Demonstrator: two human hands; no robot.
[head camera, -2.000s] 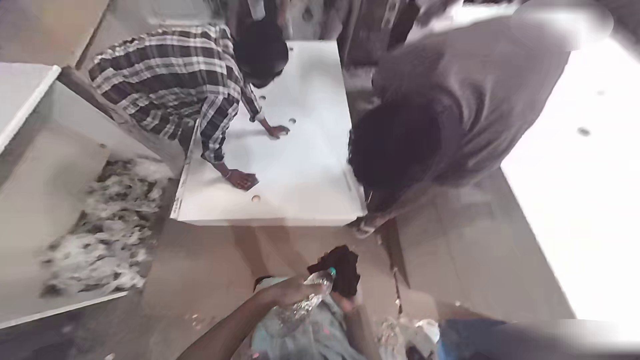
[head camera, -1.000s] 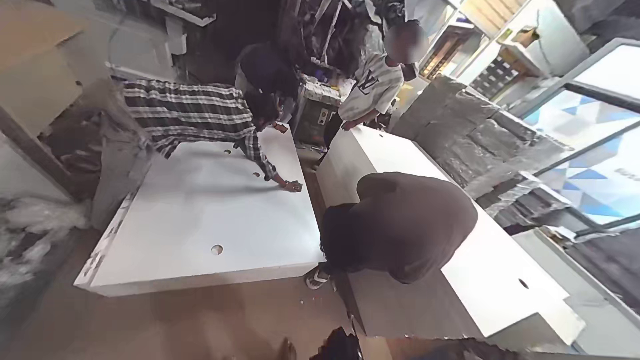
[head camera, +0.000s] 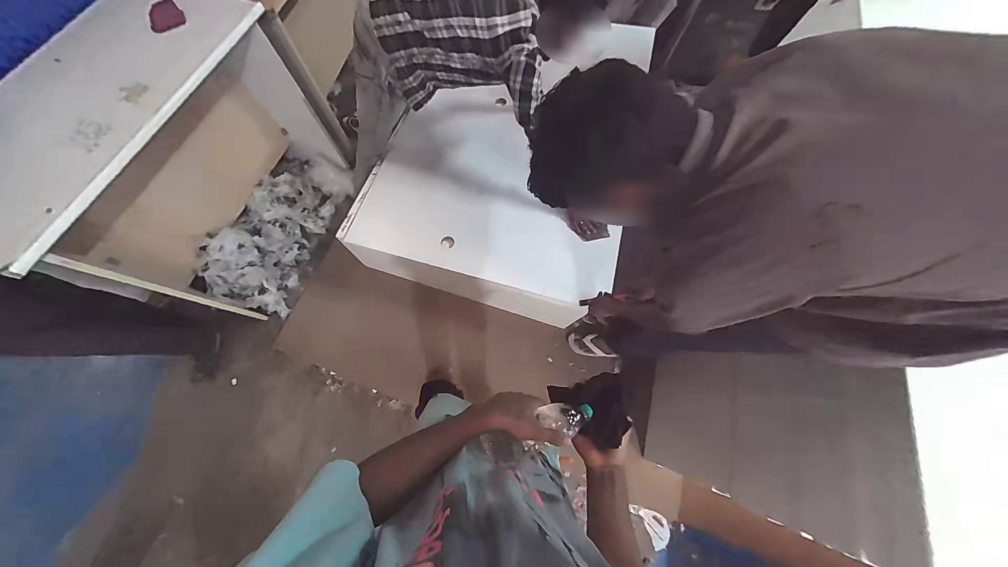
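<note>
Low in the view, my left hand (head camera: 520, 416) is closed around a clear plastic bottle (head camera: 557, 418) with a teal cap. My right hand (head camera: 596, 455) is just right of it and grips a bunched black cloth (head camera: 605, 409). The bottle's capped end lies against the cloth, and my fingers are partly hidden. Beyond my hands stands a large white panel box (head camera: 480, 213) with round holes in its top.
A person in a plaid shirt (head camera: 465, 39) leans over the box. Another person in a brownish top (head camera: 850, 181) bends over its right edge. At left, an open white cabinet (head camera: 142, 150) stands by crumpled packing material (head camera: 268, 236). Debris (head camera: 335, 382) dots the floor.
The view has swung back down, so both my hands show again. The person in the brownish top now leans over the box's near right corner, a hand on its top.
</note>
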